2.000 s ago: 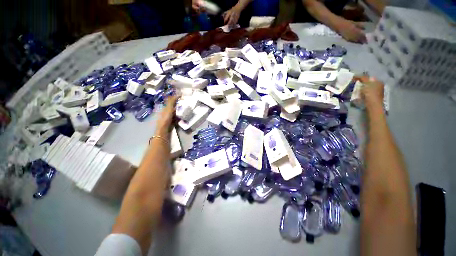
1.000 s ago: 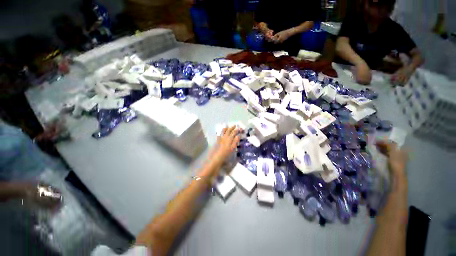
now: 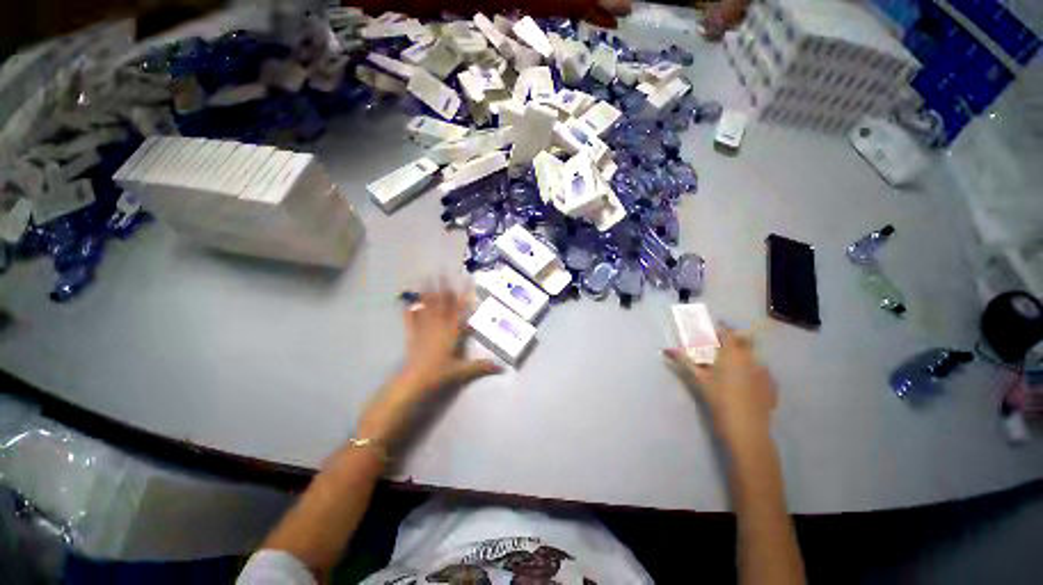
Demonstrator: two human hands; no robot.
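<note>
My left hand (image 3: 435, 334) is open with spread fingers, palm down beside three white cartons (image 3: 501, 330) that lie in a slanting group in front of me. My right hand (image 3: 727, 371) has a small white carton (image 3: 693, 333) between thumb and fingers, low over the table or on it. Beyond lies a heap of blue-violet bottles (image 3: 658, 234) with loose white cartons (image 3: 533, 134) on top. A row of closed white cartons (image 3: 246, 206) stands at the left.
A black phone (image 3: 793, 280) lies right. Past it are loose bottles (image 3: 870, 242), a round black item (image 3: 1012, 325) and a white object (image 3: 886, 153). A carton stack (image 3: 812, 63) stands at the back right, near blue boxes (image 3: 978, 46). More cartons and bottles lie at the far left.
The view has tilted down. Both hands have come nearer the table's front edge and closer together. The left hand is off the heap's edge; the right hand now has a white carton.
</note>
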